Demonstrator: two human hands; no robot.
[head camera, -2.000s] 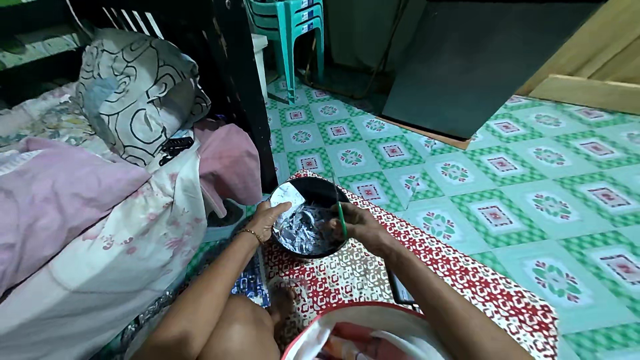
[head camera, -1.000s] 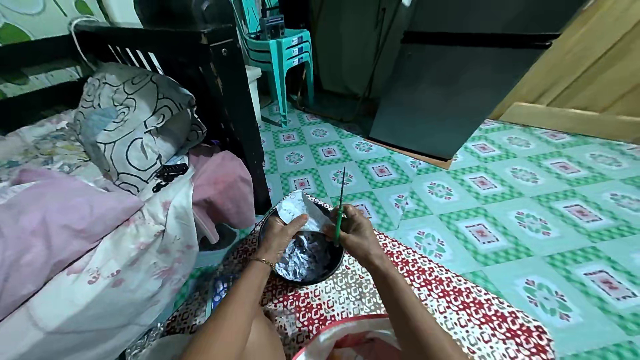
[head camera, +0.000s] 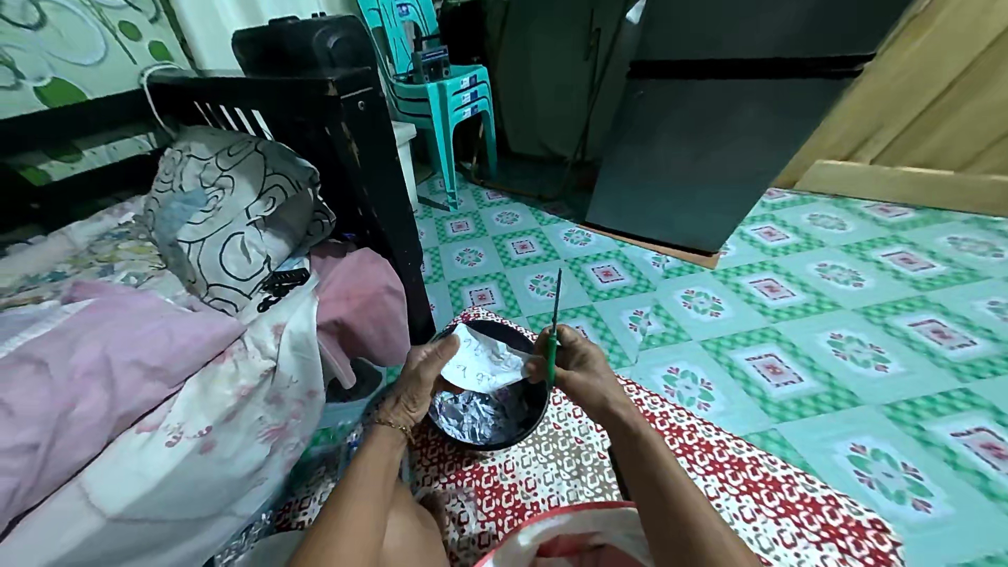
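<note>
Between my hands is a piece of white paper (head camera: 484, 361) with faint marks on it. My left hand (head camera: 417, 386) grips its left edge, and the fingers of my right hand (head camera: 579, 366) are at its right edge. Upright in my right hand are green-handled scissors (head camera: 552, 354), their narrow dark blades pointing up. Below the paper is a round black bowl (head camera: 538, 409) holding crumpled silvery foil (head camera: 476, 417). Part of the bowl is hidden by the paper and my left hand.
The bowl stands on a red-and-white patterned mat (head camera: 709, 449). A bed with a pink blanket (head camera: 118, 378) and a patterned pillow (head camera: 236, 209) is at left. Stacked teal plastic chairs (head camera: 453, 90) and a dark refrigerator (head camera: 693, 150) stand ahead. A red-rimmed container (head camera: 583, 512) is close to me.
The paper, earlier at my left hand over the bowl, now stretches between both hands. The scissors have come more upright, with their blades showing above my right hand. The view has tilted up.
</note>
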